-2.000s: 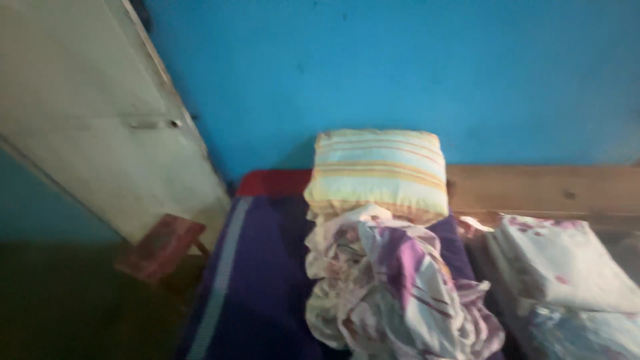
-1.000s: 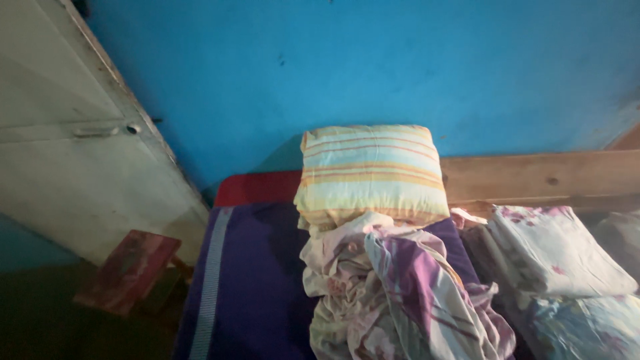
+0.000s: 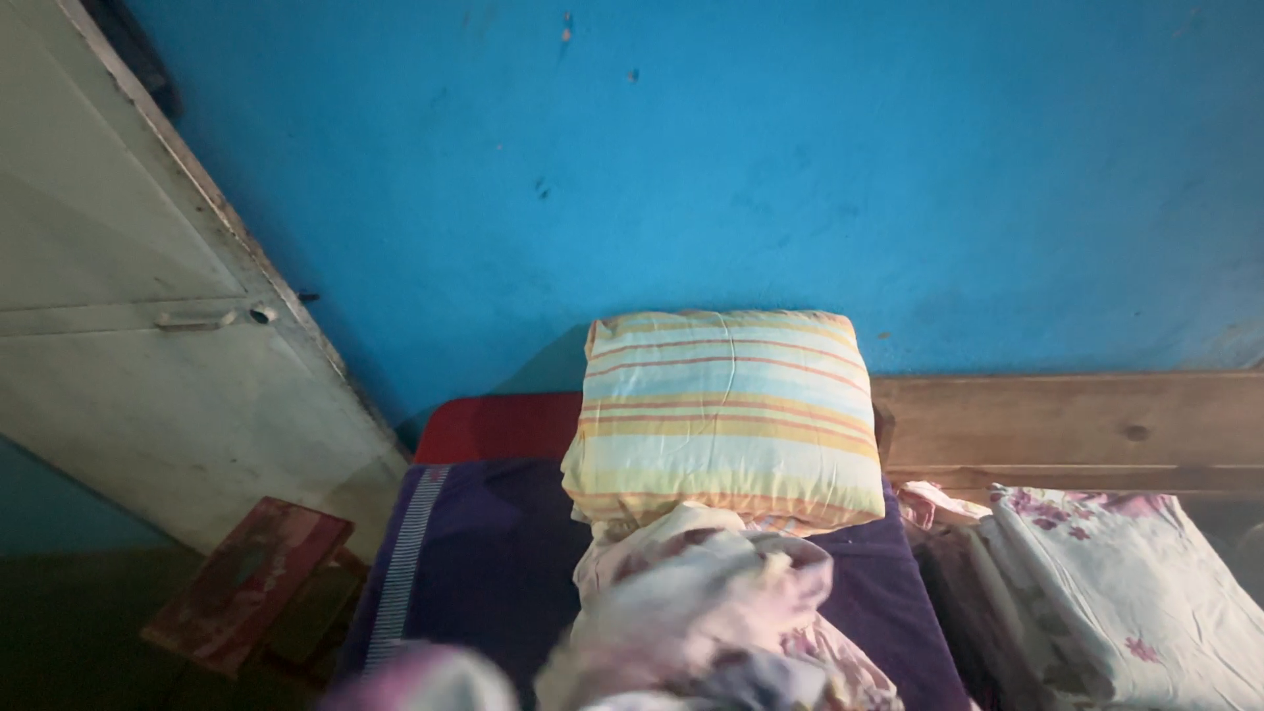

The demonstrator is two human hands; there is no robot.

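Neither my left hand nor my right hand shows in the head view. A heap of crumpled floral cloth [image 3: 691,612] lies at the bottom centre, partly blurred. A blurred white and purple piece of cloth [image 3: 425,679] rises at the lower edge, left of the heap; whatever holds it, if anything, is out of view. Behind the heap, a striped yellow, white and orange pillow [image 3: 731,425] rests against the blue wall. Both lie over a dark purple cloth [image 3: 504,553] with a striped border, spread on a surface with a red end [image 3: 494,427].
Folded white floral fabric [image 3: 1126,602] lies at the right, before a wooden board [image 3: 1037,425] along the blue wall [image 3: 711,178]. At the left are a pale door [image 3: 148,385] with a handle and a small worn red stool [image 3: 252,583].
The white and purple cloth that lay on the heap has shifted; a blurred part of it now appears at the lower left. The pillow and folded fabric have stayed put.
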